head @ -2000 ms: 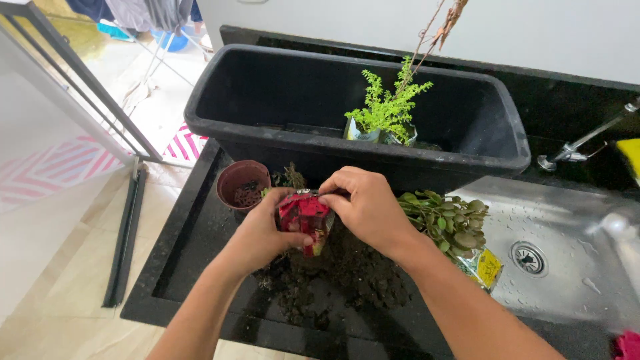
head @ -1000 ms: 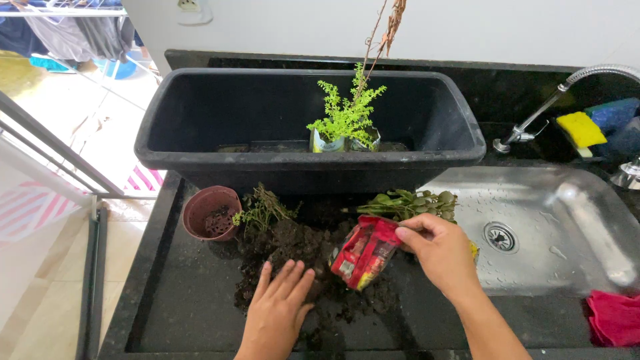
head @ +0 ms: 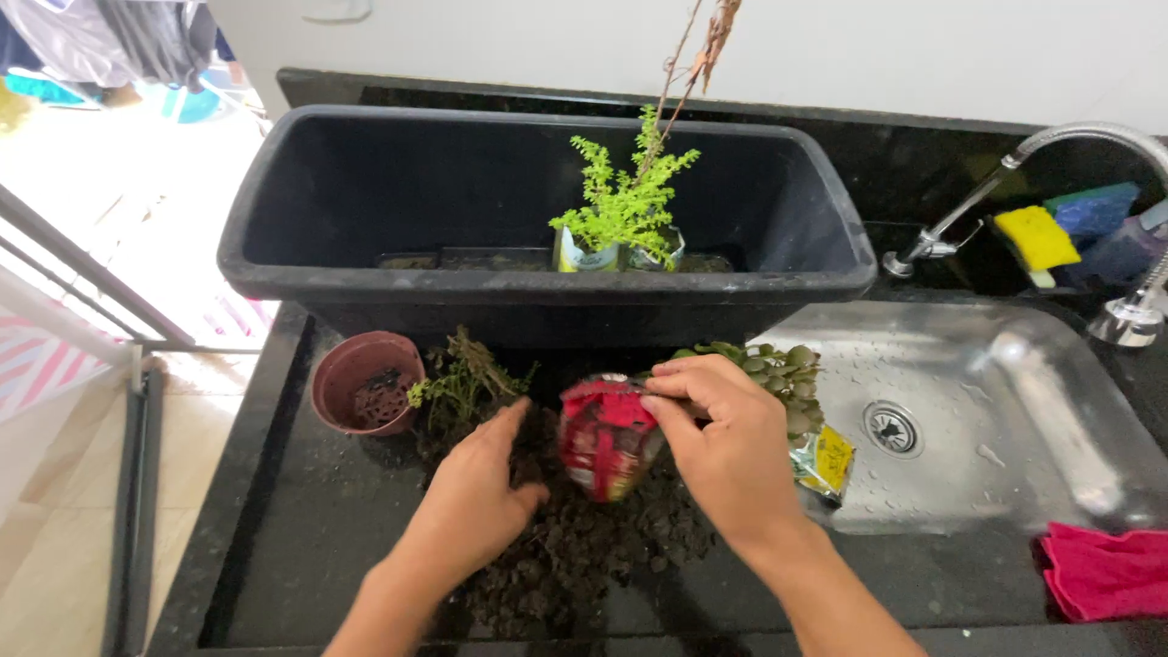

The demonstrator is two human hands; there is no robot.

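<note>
My right hand point(head: 725, 438) pinches the upper right edge of a red plastic packet point(head: 604, 438), which hangs over a heap of dark soil point(head: 570, 557) on the black countertop. Dirt marks the packet's surface. To its left, my left hand point(head: 479, 493) is at the soil, fingers apart, its fingertips near an uprooted green plant point(head: 474, 374). A brown plastic pot point(head: 367, 383) with some soil inside stands left of that plant. Behind my right hand lies a round-leaved plant point(head: 789, 379), with a yellow and green packet point(head: 826, 461) at its base.
A long black planter point(head: 547, 285) runs along the back, holding a bright green plant point(head: 630, 196) in small packet-like wrappers. At right are a steel sink point(head: 985, 438), a chrome faucet point(head: 972, 201), a yellow sponge point(head: 1037, 237) and a pink cloth point(head: 1109, 570).
Two seconds ago both hands held the red packet; the left has let go. Since one second ago, my left hand has moved from the near side of the soil toward the uprooted plant.
</note>
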